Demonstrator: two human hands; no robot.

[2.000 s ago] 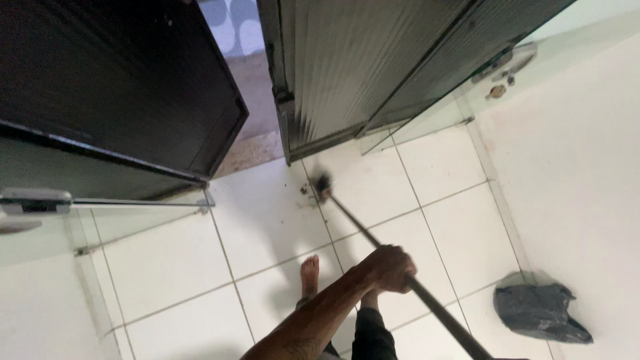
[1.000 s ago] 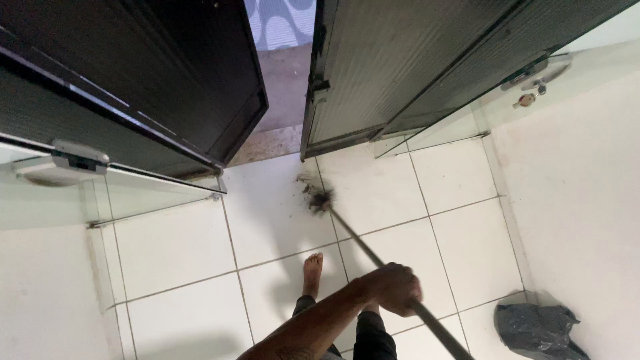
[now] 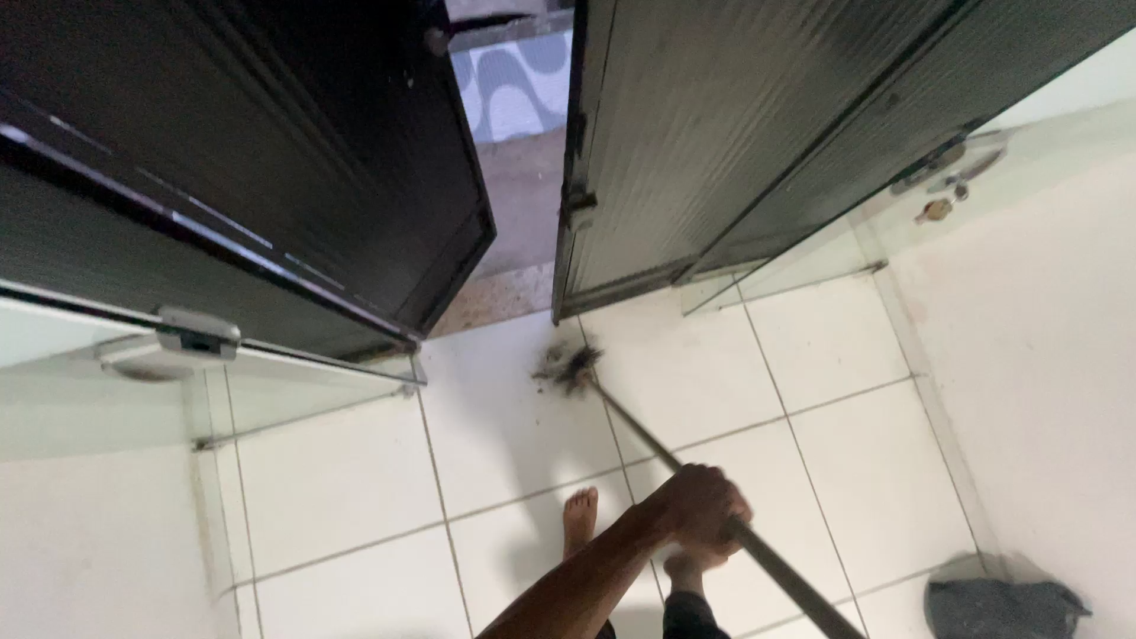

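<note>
My left hand [image 3: 706, 508] is closed around the long handle [image 3: 794, 575] of a broom, with the forearm coming up from the bottom edge. The handle slants from the lower right to the dark-bristled broom head [image 3: 582, 362], which is blurred and rests on the white floor tiles near the doorway. Beside and under the bristles lies a small pile of dark debris [image 3: 552, 359], with a few specks around it. My right hand is out of view, as is the upper end of the handle.
Two dark ribbed door leaves [image 3: 355, 177] [image 3: 710, 151] stand ajar, with a rough threshold [image 3: 497, 297] between them. Glass panels with metal locks [image 3: 191, 342] [image 3: 941, 206] flank them. A dark plastic bag [image 3: 1003, 608] lies by the right wall. My bare feet [image 3: 580, 515] are on the tiles.
The broom head has moved a little around the debris near the doorway, with my left hand still on the handle. The debris looks more gathered than two seconds ago.
</note>
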